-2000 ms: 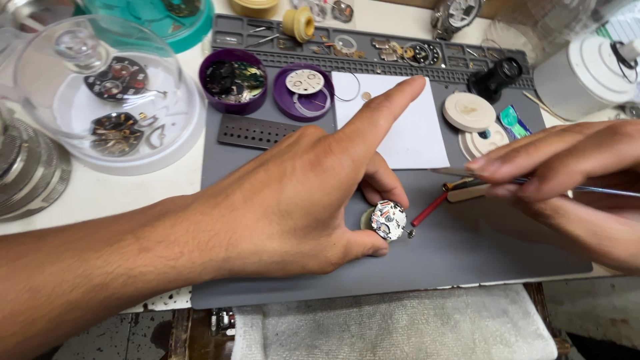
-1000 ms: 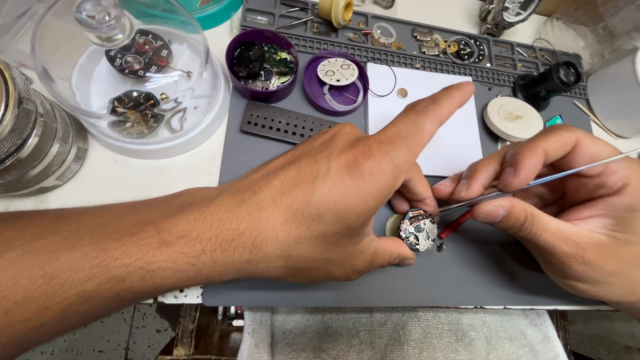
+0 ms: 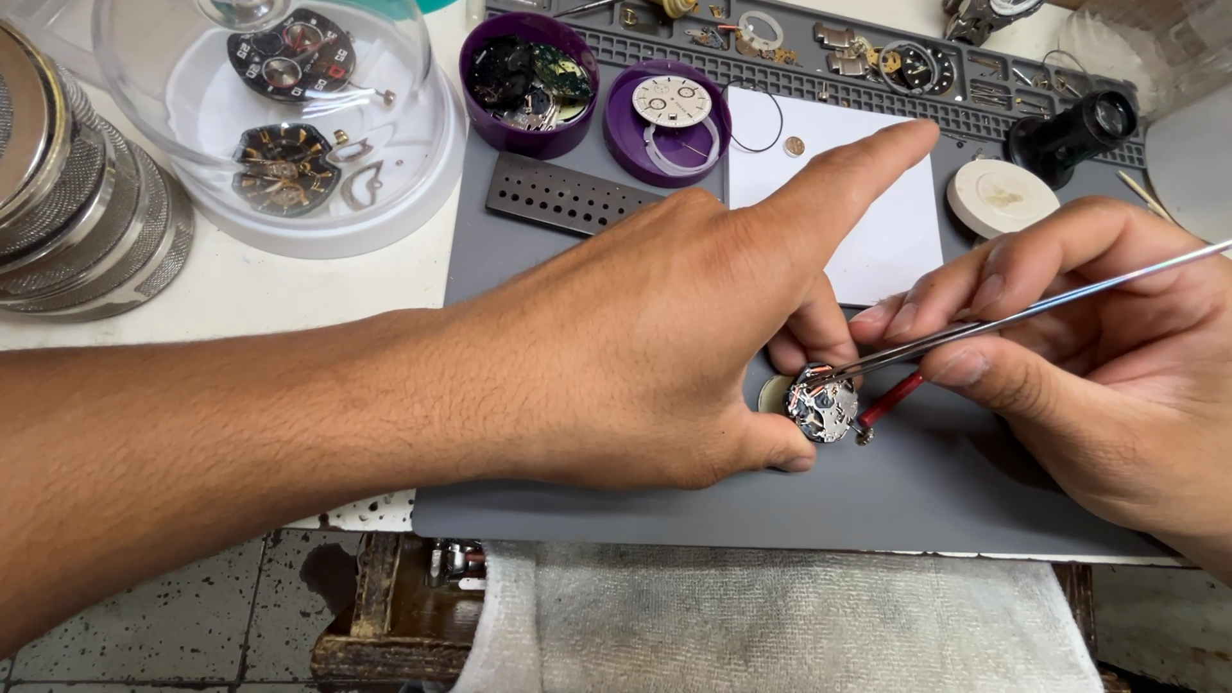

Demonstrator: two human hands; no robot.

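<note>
A small round watch movement [image 3: 824,406] lies on the grey mat [image 3: 616,515], its metal plate and coils facing up. My left hand [image 3: 654,337] steadies it between thumb and a bent finger, with the index finger stretched out over the white paper [image 3: 847,241]. In my right hand [image 3: 1088,366] is a pair of slim metal tweezers [image 3: 1001,322], whose tips touch the upper part of the movement. A red-handled tool [image 3: 890,398] lies beneath my right hand, its end beside the movement. The crown [image 3: 864,435] sits at the movement's right edge.
Purple cups [image 3: 529,144] hold watch parts and a pale dial [image 3: 672,101]. Nearby are a perforated metal block [image 3: 568,192], a black loupe [image 3: 1073,140] and a round white lid [image 3: 1001,197]. A clear dome [image 3: 269,125] covers movements at left. A towel [image 3: 770,616] hangs in front.
My right hand has come left to the movement, bringing the tweezer tips onto it. My left hand keeps its hold. The view has shifted somewhat.
</note>
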